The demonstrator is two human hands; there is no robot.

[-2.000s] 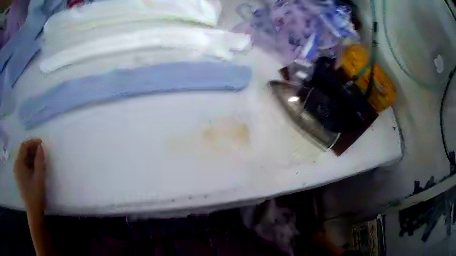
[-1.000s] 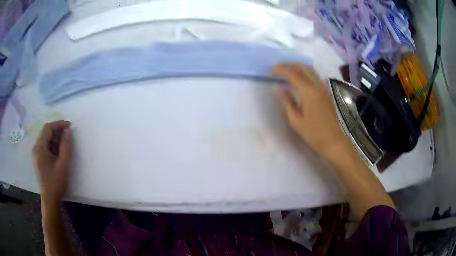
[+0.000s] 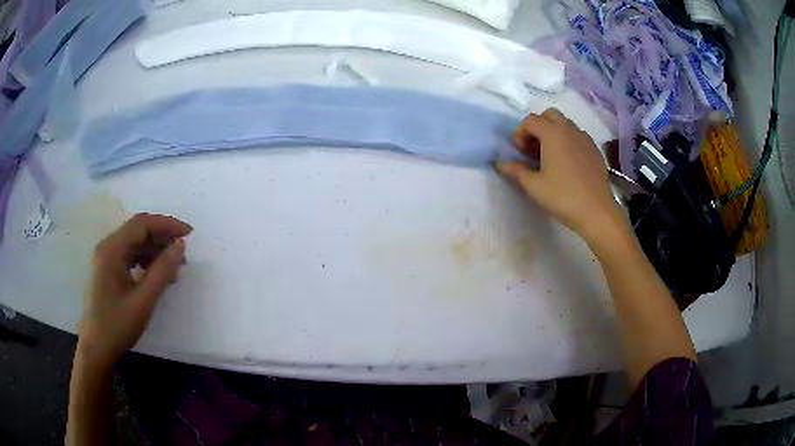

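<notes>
A stack of long, slightly curved light-blue cut pieces (image 3: 296,119) lies across the white pressing table (image 3: 349,261). My right hand (image 3: 558,165) is at the stack's right end, with thumb and fingers around its edge. My left hand (image 3: 138,270) is above the table at the left, below the stack and apart from it, fingers curled with a gap between thumb and fingertips, and nothing visible in it. Bright white interlining strips (image 3: 340,33) lie behind the blue stack, with a thin loose white strip (image 3: 350,70) between them.
The black iron (image 3: 680,231) stands at the right, partly behind my right forearm, beside a yellow-orange ribbed object (image 3: 734,187) and a cord (image 3: 772,131). Tangled lilac and blue-edged scraps (image 3: 649,70) lie at the right rear. More blue pieces (image 3: 83,52) and a small white ticket (image 3: 37,223) are at the left.
My right hand has come into view and now takes hold of the blue stack's right end, which is slightly lifted. My left hand has moved right, and its fingers have opened a little. The view has shifted.
</notes>
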